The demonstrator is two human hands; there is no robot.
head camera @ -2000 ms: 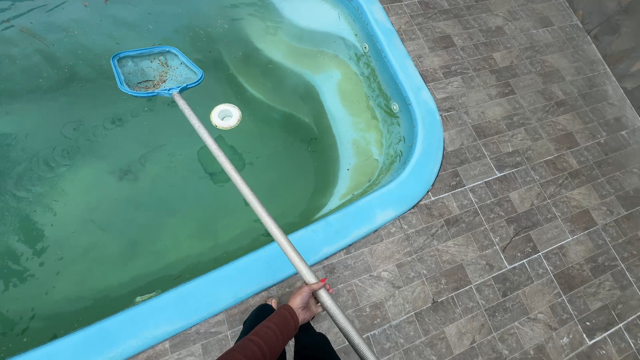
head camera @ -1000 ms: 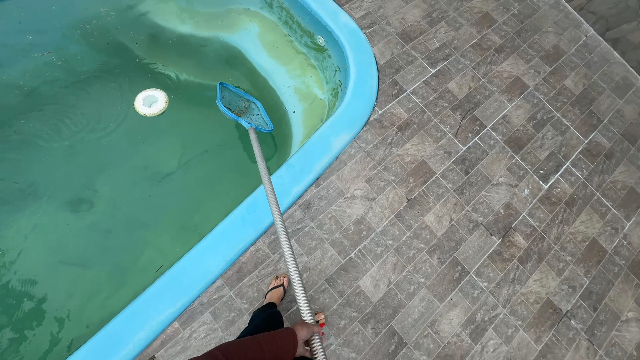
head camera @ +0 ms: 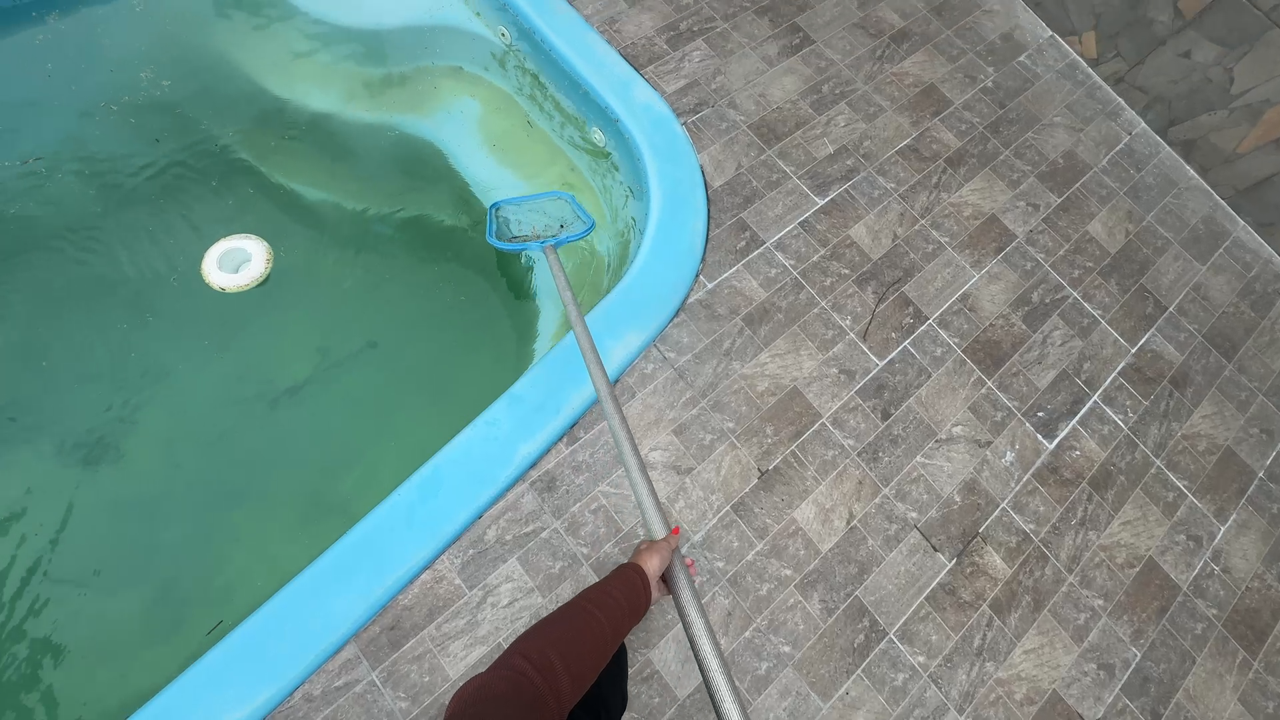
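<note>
My left hand (head camera: 657,566), below a maroon sleeve, is closed around the ribbed metal pole (head camera: 640,470) of a pool skimmer net. My right hand is out of view, and so is the lower end of the pole. The blue-framed skimmer net (head camera: 541,221) is at the far end, over the pale inner corner of the pool, with bits of dark debris in its mesh. Whether its frame touches the water I cannot tell. To its left, a round white floating dispenser (head camera: 237,263) sits on the green pool water (head camera: 330,400).
The raised light-blue pool rim (head camera: 480,430) runs under the pole and curves around the corner. Brown-grey paving tiles (head camera: 900,420) lie to the right, with a thin twig (head camera: 880,305) on them. Irregular stone paving (head camera: 1200,90) shows at the upper right.
The net was left of the white dispenser two seconds back; now it is on the right, by the pool corner. Its frame, steeply tilted one second ago, now lies flatter. My left hand stays on the pole.
</note>
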